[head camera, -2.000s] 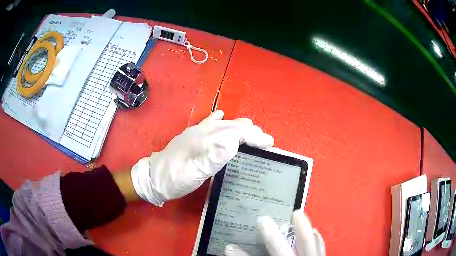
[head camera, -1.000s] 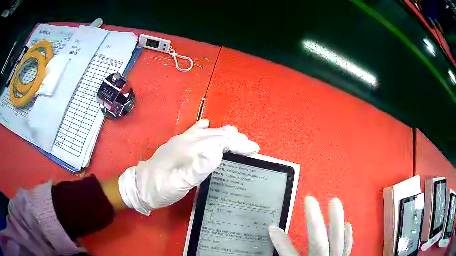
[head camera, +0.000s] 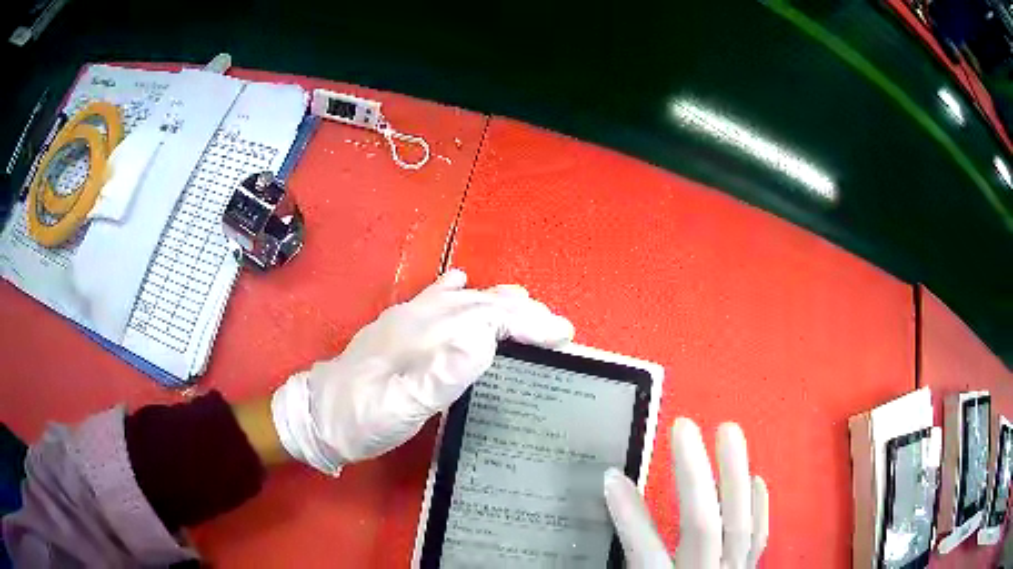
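Observation:
An e-reader (head camera: 533, 467) with a black frame and lines of text on its grey screen lies face up in a white tray (head camera: 653, 406), cut off by the bottom edge. My left hand (head camera: 411, 372), in a white glove, rests over its top left corner and holds it there. My right hand (head camera: 694, 511), also gloved, is at the lower right, partly cut off by the bottom edge. Its fingers are apart. The thumb is over the right part of the screen; I cannot tell if it touches.
A clipboard (head camera: 150, 361) with printed sheets (head camera: 194, 250), yellow-orange tape rolls (head camera: 72, 172) and a dark shiny item (head camera: 263, 220) is at left. A small white meter (head camera: 347, 108) lies beside it. Waiting e-readers (head camera: 909, 489) stand at right. The dark green conveyor (head camera: 533, 56) runs beyond the red mat (head camera: 689, 256).
My right hand has moved from over the lower screen to the device's right side. My left hand keeps its place on the corner. The whole view has shifted slightly.

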